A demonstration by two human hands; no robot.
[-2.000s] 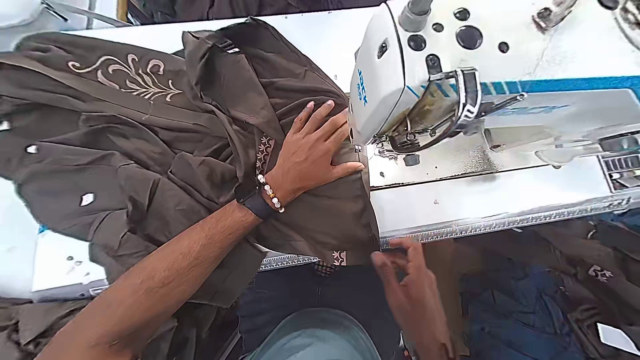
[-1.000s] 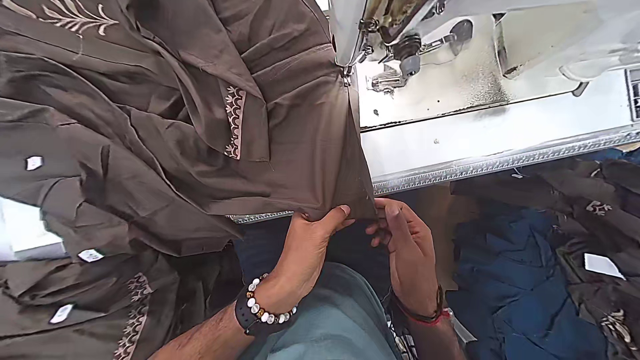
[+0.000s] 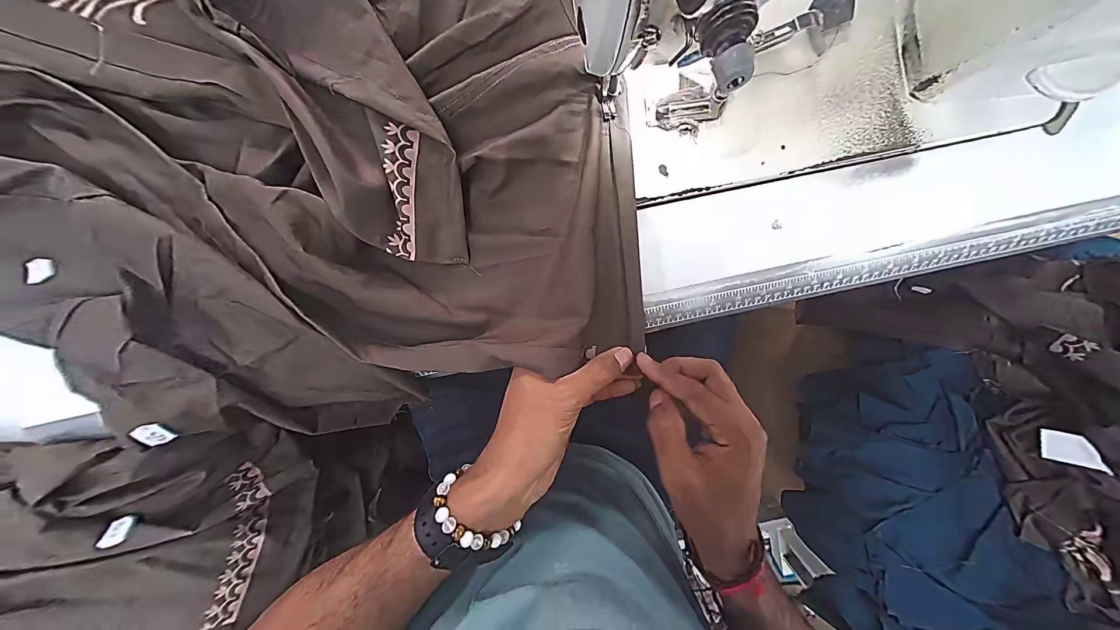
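Brown embroidered fabric (image 3: 525, 289) spreads over the sewing table, its right edge folded in a narrow strip that runs up under the presser foot (image 3: 607, 103) of the sewing machine (image 3: 604, 35). My left hand (image 3: 556, 411), with a beaded bracelet and a dark band at the wrist, pinches the lower right corner of that edge between thumb and fingers. Just to its right is my right hand (image 3: 713, 437), its index fingertip at the same corner and its thumb apart below. Whether the right fingers grip any cloth cannot be told.
A measuring scale (image 3: 787, 284) runs along the front edge of the white machine table (image 3: 857, 223). Blue fabric (image 3: 901, 490) and dark embroidered garments (image 3: 1041, 429) are heaped at the right. More brown embroidered cloth (image 3: 157, 516) lies at the lower left.
My left hand, flat on the fabric near the machine two seconds ago, has come down to the lower corner and taken hold there. The view has shifted closer to the needle area.
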